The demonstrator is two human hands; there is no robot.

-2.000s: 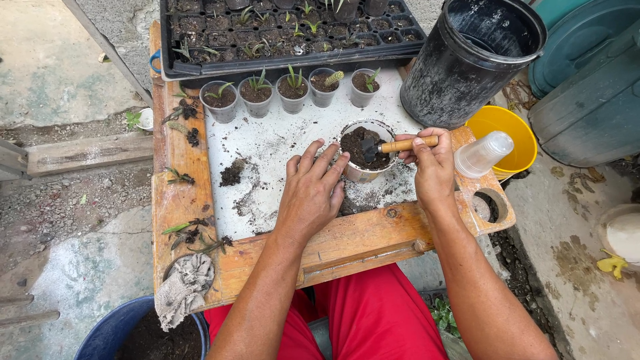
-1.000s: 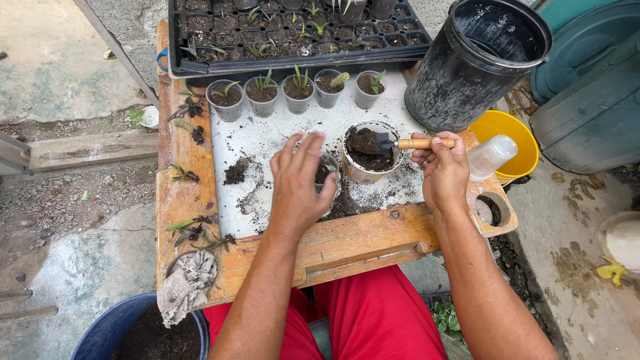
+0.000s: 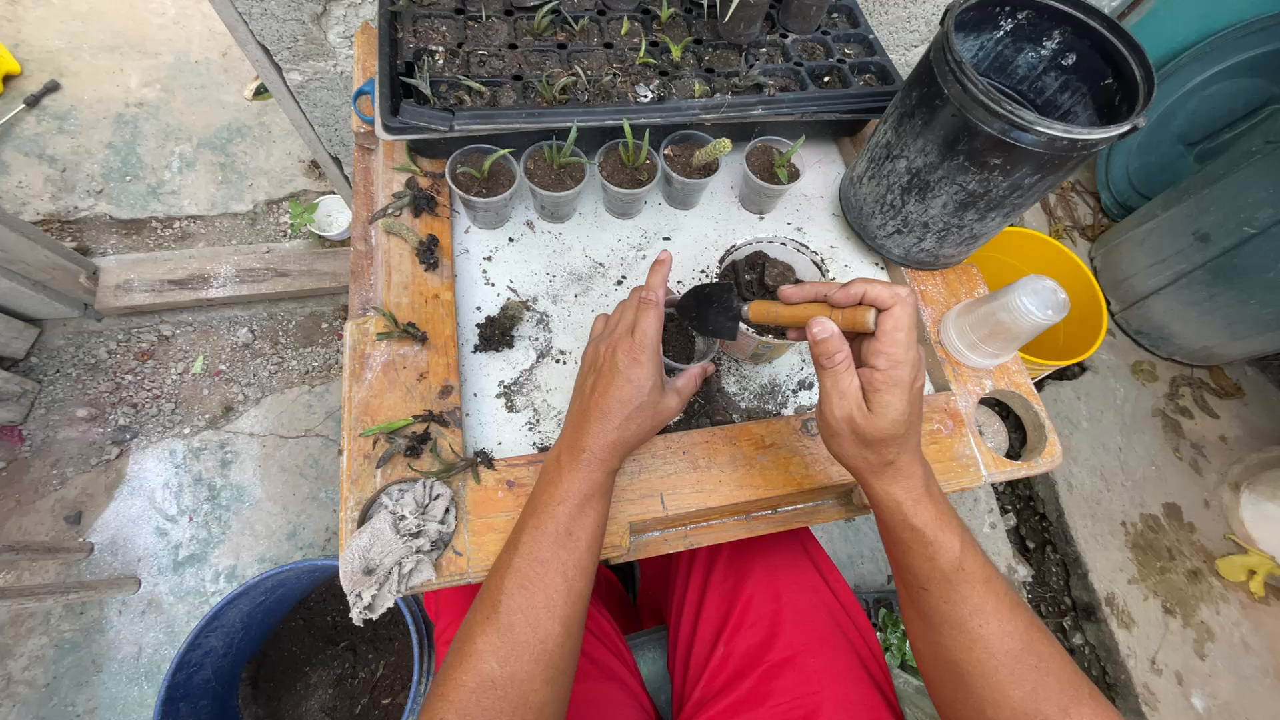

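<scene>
My left hand (image 3: pixel 630 370) holds a small clear plastic cup (image 3: pixel 690 345) with dark soil in it, fingers around its left side. In my right hand (image 3: pixel 865 365) is the wooden handle of a small trowel (image 3: pixel 712 310), whose dark blade is over the cup's rim. Just behind the trowel stands a larger white tub (image 3: pixel 757 347) of soil. Farther back, several plastic cups (image 3: pixel 555 185) with soil and small succulent plants form a row. Bare-root plantlets (image 3: pixel 400 327) lie along the wooden left edge, and a soil clump (image 3: pixel 500 325) rests on the white surface.
A black seedling tray (image 3: pixel 640 115) spans the back of the wooden-edged table (image 3: pixel 720 470). To the right stand a black bucket (image 3: pixel 960 150), stacked clear cups (image 3: pixel 1000 320) and a yellow bucket (image 3: pixel 1085 310). A grey rag (image 3: pixel 400 545) hangs at the front left above a blue soil bucket (image 3: pixel 200 645).
My left hand has gone from the white tub's side to the small cup. The trowel has moved left, out of the tub's soil to the cup's rim.
</scene>
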